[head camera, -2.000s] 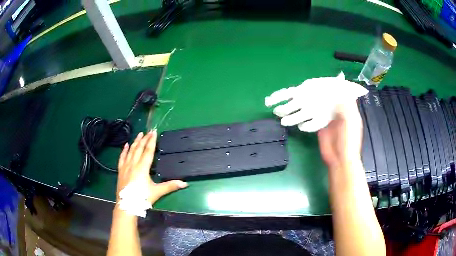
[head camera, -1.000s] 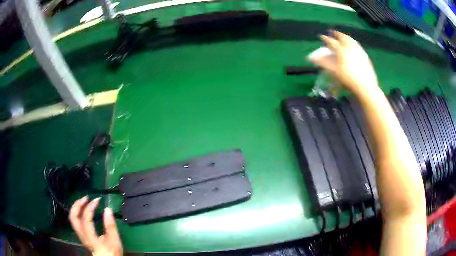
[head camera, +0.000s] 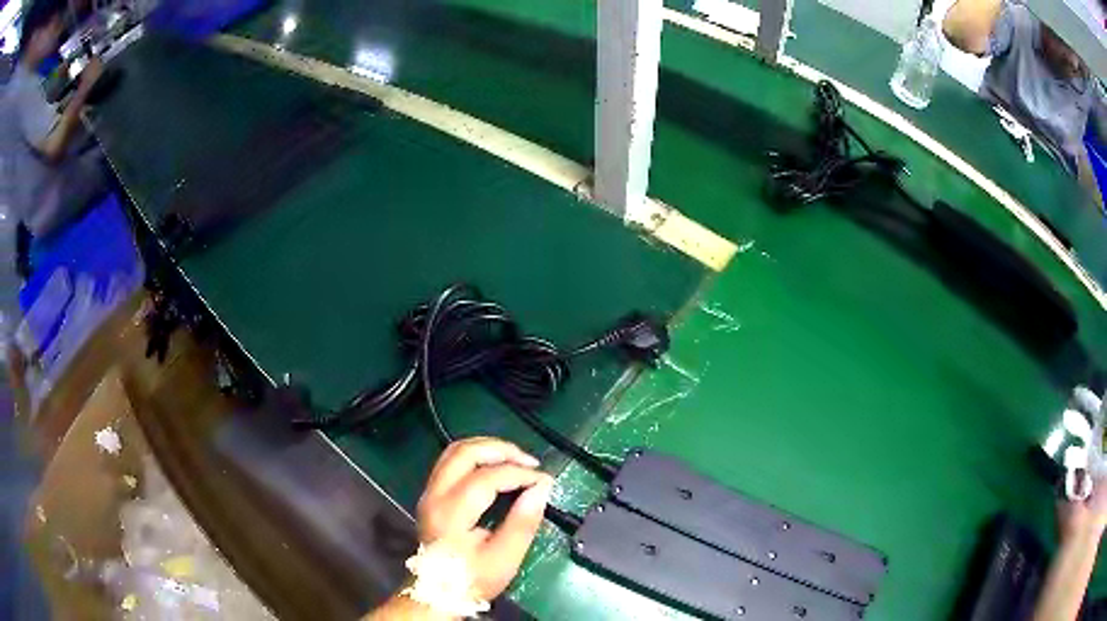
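Observation:
Two black power strips (head camera: 741, 546) lie side by side, plain backs up, at the lower middle. Their thin black cords (head camera: 455, 352) run left into a loose coil with a plug (head camera: 646, 340) beside it. My left hand (head camera: 486, 516), with a white wrist wrap (head camera: 440, 585), is curled around a cord near the strips' left end; the grip is partly hidden. My right hand (head camera: 1084, 516) is cut off by the right edge, its fingers at a bunched white glove (head camera: 1074, 439). Something dark and shiny beside the glove is unclear.
A grey post (head camera: 625, 115) stands by the yellow taped edge (head camera: 486, 140). Another black strip (head camera: 1002, 267) with coiled cord lies upper right. More black strips (head camera: 1005, 576) show lower right. A clear bottle (head camera: 919, 67) and a person (head camera: 1044, 73) are beyond; another person (head camera: 37, 134) is far left.
The view has swung left. My left hand has moved onto the cord beside the strips. My right hand is now at the right edge, and the row of strips is mostly out of view.

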